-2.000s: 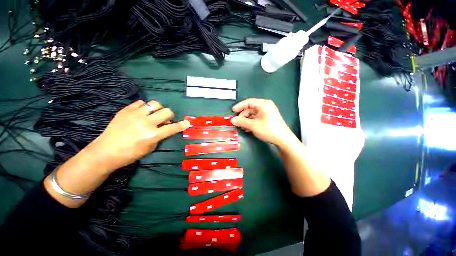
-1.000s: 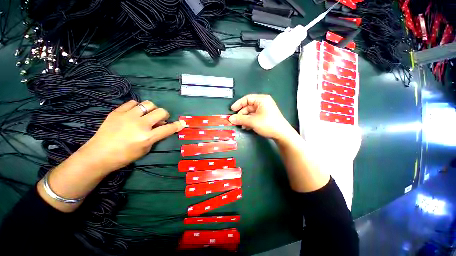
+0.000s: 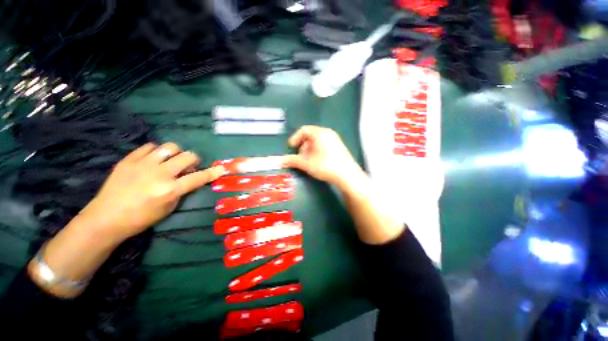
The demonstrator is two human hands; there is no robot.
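Observation:
The top red-faced antenna housing (image 3: pixel 257 164) lies flat between my hands. My left hand (image 3: pixel 143 190) has its fingertips on the housing's left end. My right hand (image 3: pixel 323 156) has thumb and finger at its right end. Several more red-faced housings (image 3: pixel 253 203) lie in a column below it, one slanted, with thin black cables running left. Two grey-white bare housings (image 3: pixel 250 120) lie side by side above. The view is blurred, so the exact finger contact is hard to see.
The white backing sheet (image 3: pixel 380 126) with red pads lies at right. A white squeeze bottle (image 3: pixel 341 68) lies above it. Black cable bundles (image 3: pixel 60 160) with shiny connectors (image 3: pixel 37 86) fill the left. Dark and red antennas pile along the top.
The whole view has shifted, so the scene appears further left and blurred. Both hands stay at the ends of the top red-faced housing, and a bright glare now shows on it.

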